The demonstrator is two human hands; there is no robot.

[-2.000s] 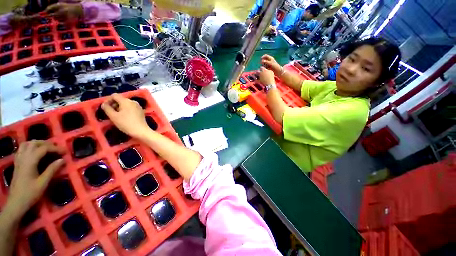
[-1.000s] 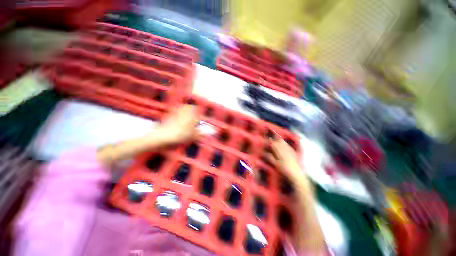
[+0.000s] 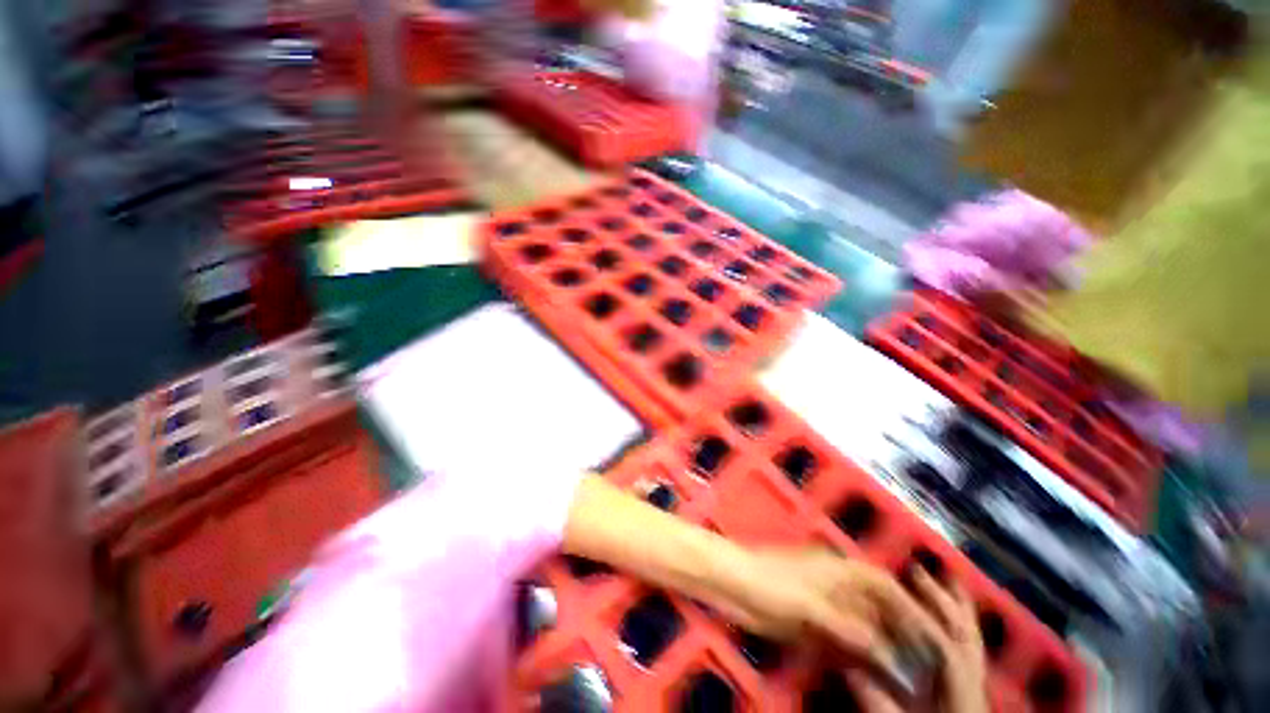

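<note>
A red-orange foam tray (image 3: 891, 522) with rows of square pockets lies in front of me. Many pockets hold black watch units (image 3: 651, 627); two near the lower left shine pale. My left hand (image 3: 836, 606) reaches across the tray from the left, fingers bent down over its right part. Blurred fingers beside it look like my right hand (image 3: 958, 648), partly cut off by the lower edge. A greyish spot shows between the fingers; blur hides whether it is a held unit.
Another filled foam tray (image 3: 634, 300) lies beyond. White paper (image 3: 502, 397) is left of the tray. Stacked trays (image 3: 244, 481) stand at far left. Black parts (image 3: 1010, 488) lie on white paper at right. A person's pink sleeve (image 3: 996, 244) is above another tray (image 3: 1024, 376).
The view has swung left, bringing the stacked trays into sight. My left hand has moved from the tray's left side across to its right, close to the other hand.
</note>
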